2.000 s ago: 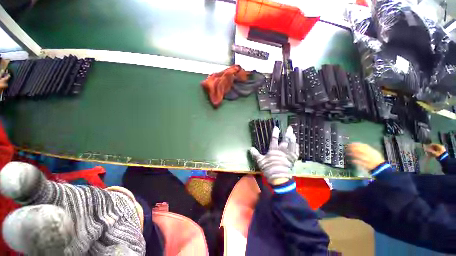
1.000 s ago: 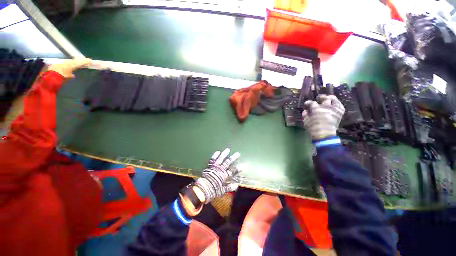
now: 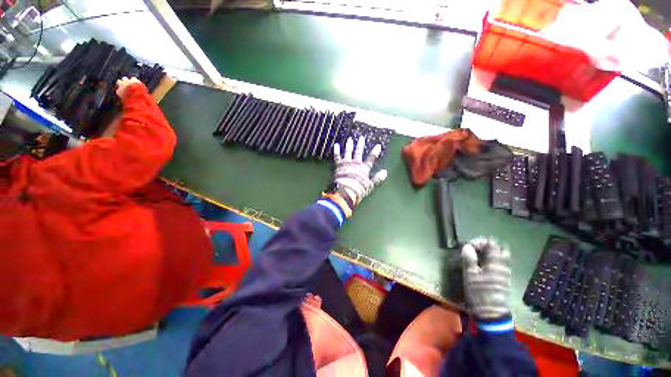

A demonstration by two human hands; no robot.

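Note:
My gloved left hand is spread with its fingertips at the right end of a leaning row of black remotes. The last few remotes there lie flatter, with button dots showing. My gloved right hand is low over the bench near its front edge, fingers bent together. A single dark remote lies just beyond its fingertips; whether they touch, or whether the palm hides something, I cannot tell. A crumpled rust-brown rag and a dark grey cloth lie behind that remote.
A pile of remotes is at the right, with a neater group nearer the edge. A red bin, dark tray and single remote are behind. A person in red sits left, one hand at a heap of remotes.
My left hand has moved forward from the bench edge to the row's end. My right hand has drawn back from the pile towards the edge. A single remote now lies before the rag. The view has turned left.

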